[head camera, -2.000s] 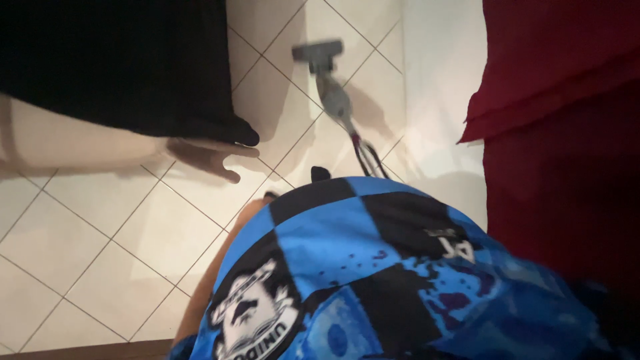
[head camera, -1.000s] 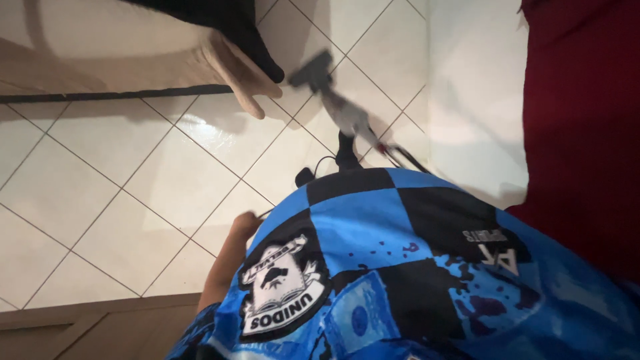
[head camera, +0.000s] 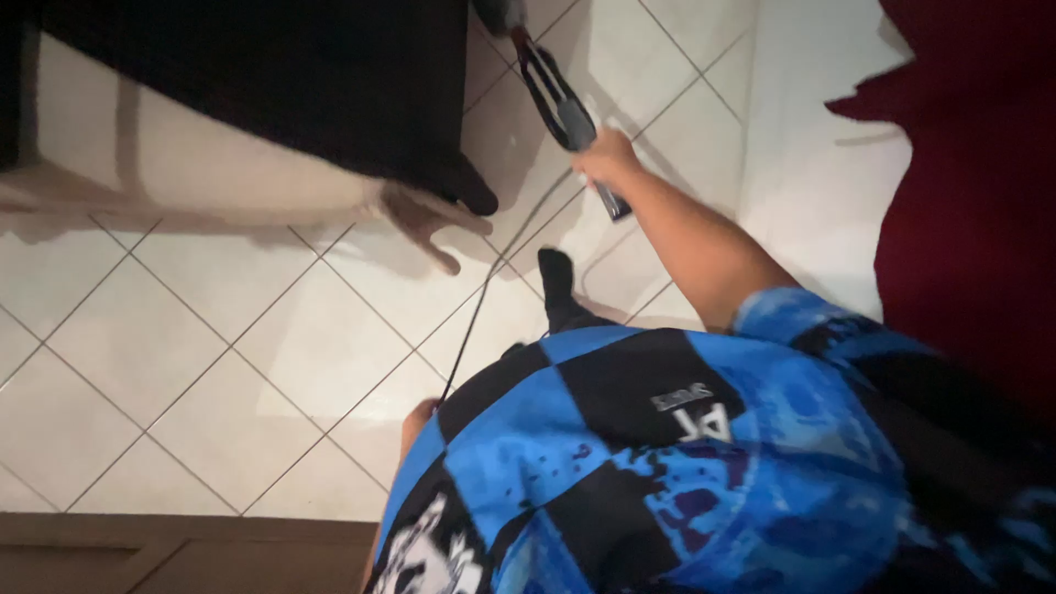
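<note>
My right hand (head camera: 612, 161) is wrapped around the dark handle (head camera: 576, 124) of a stick vacuum cleaner, on the floor side of my outstretched arm. The grey body (head camera: 502, 15) of the vacuum shows at the top edge; its floor head is out of view. A thin dark cord (head camera: 485, 289) runs from near the handle down to my left hand (head camera: 419, 417). My left hand is closed around the cord, partly hidden by my blue and black shirt. One foot in a black sock (head camera: 558, 285) stands on the tiles between my hands.
Black cloth (head camera: 280, 74) and a beige cover (head camera: 206, 153) lie over something at the upper left, with a bunched beige corner (head camera: 421, 219) sticking out. Dark red fabric (head camera: 965, 190) hangs at the right. A brown wooden surface (head camera: 247, 553) edges the tiled floor (head camera: 206, 355) at the lower left.
The vacuum's handle has come into fuller view and its floor head has left the top of the frame. My right hand and forearm, not visible earlier, now show on the handle.
</note>
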